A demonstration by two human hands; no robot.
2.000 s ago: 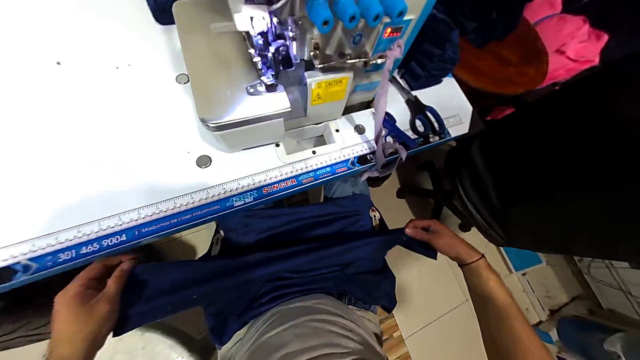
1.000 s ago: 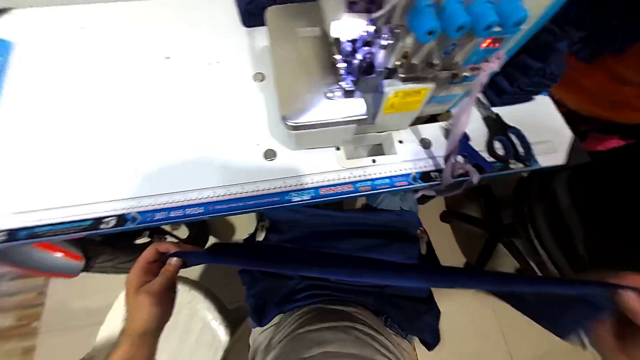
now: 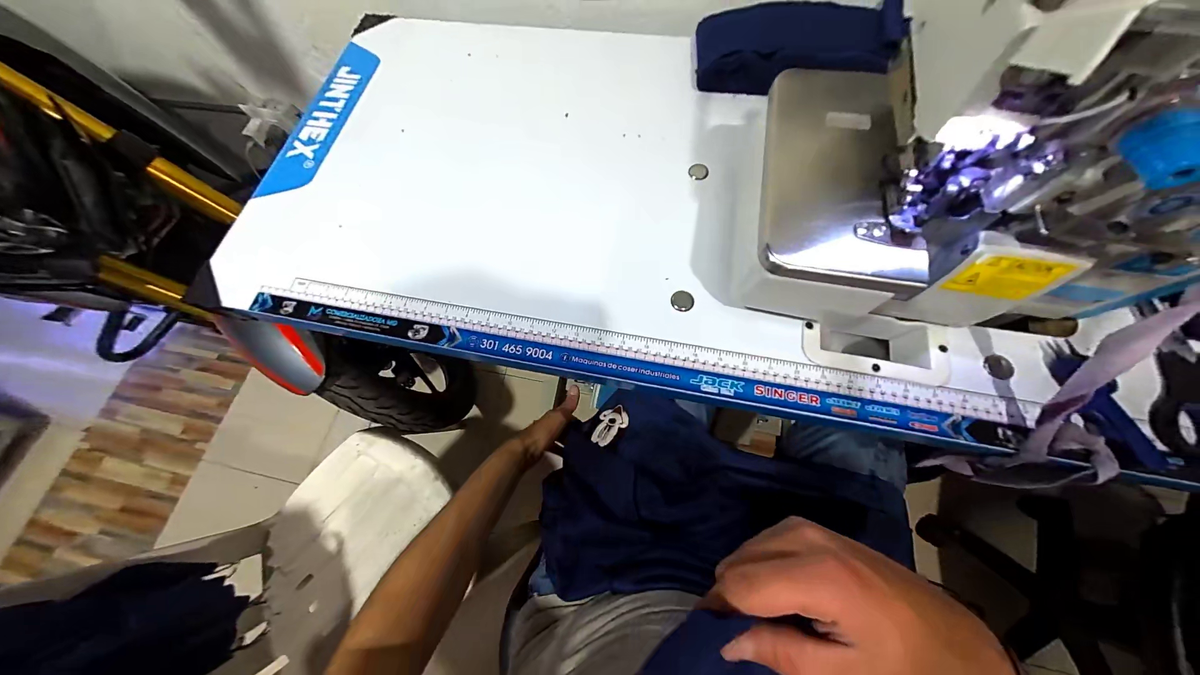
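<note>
Navy blue fabric (image 3: 675,497) with a small white emblem lies across the lap, below the table edge. My left hand (image 3: 555,427) reaches to the table's underside, beside the fabric's left corner; its fingers are partly hidden, so its hold cannot be told. Over the lap, close to the camera, my right hand (image 3: 816,591) is curled on a navy cloth piece (image 3: 703,647). An overlock sewing machine (image 3: 984,197) with its light on stands on the right part of the white table (image 3: 525,187).
A printed ruler strip (image 3: 600,361) runs along the table's front edge. Dark-handled scissors (image 3: 1177,403) and a pale ribbon (image 3: 1097,394) are at the right. Folded navy cloth (image 3: 797,42) lies behind the machine plate. A white stool (image 3: 366,516) and a wheel (image 3: 403,380) are at left.
The navy strip is no longer stretched between both hands. My left hand has moved to the table's underside, and my right hand has come in over the lap. The view has swung left.
</note>
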